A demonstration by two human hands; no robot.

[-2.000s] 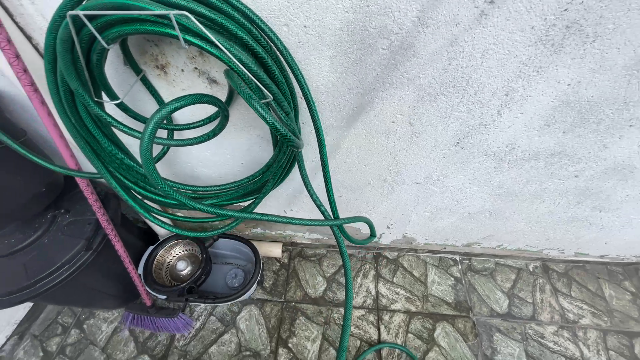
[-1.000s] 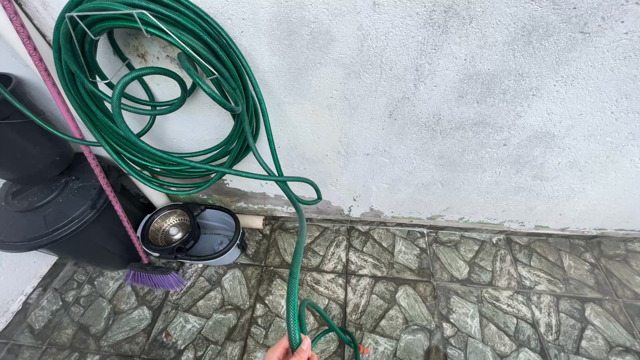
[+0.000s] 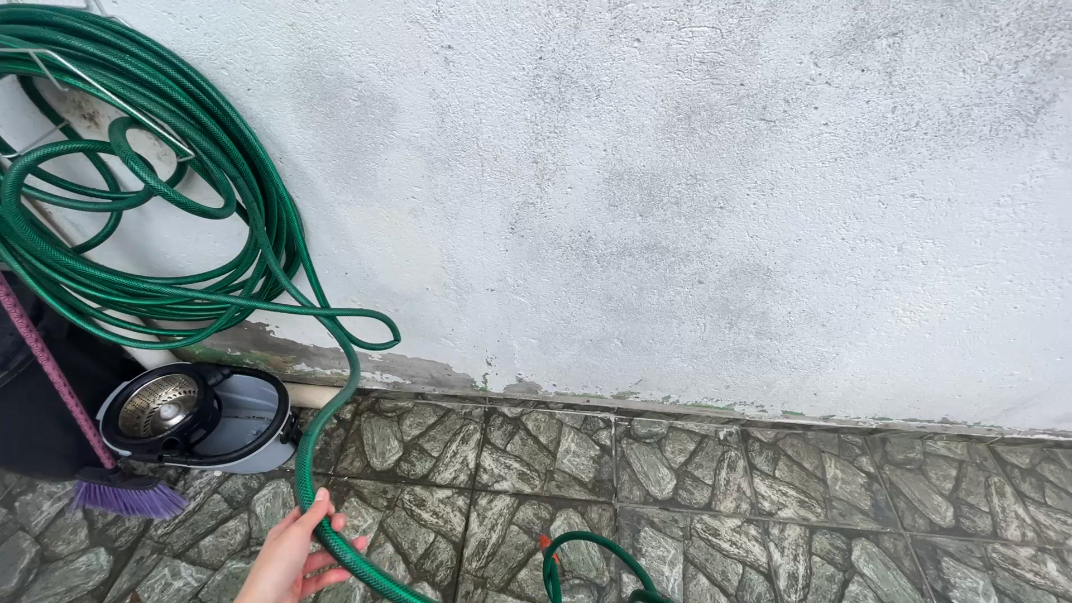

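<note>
My left hand [image 3: 293, 548] enters from the bottom, left of centre, and holds a green garden hose [image 3: 331, 544] between thumb and fingers. From there the hose runs up to a large coil [image 3: 276, 209] hanging on a white metal wire holder [image 3: 126, 105] on the wall. Another bend of the hose sticks out at the coil's lower right. Right of my hand, a green hose loop [image 3: 599, 540] with an orange-red end piece [image 3: 548, 548] shows low in the frame. My right hand is not in view.
A grey and black mop bucket [image 3: 243, 456] with a metal spin basket [image 3: 159, 406] stands by the wall [image 3: 670, 209]. Beside it are a purple-bristled broom [image 3: 130, 496] and a black bin [image 3: 42, 410]. A pale pipe [image 3: 310, 395] lies along the wall's foot. The floor has stone-pattern tiles [image 3: 695, 486].
My left hand, out of frame two seconds ago, came into view at the bottom one second ago, on the hose. The view has shifted right, putting the coil further left.
</note>
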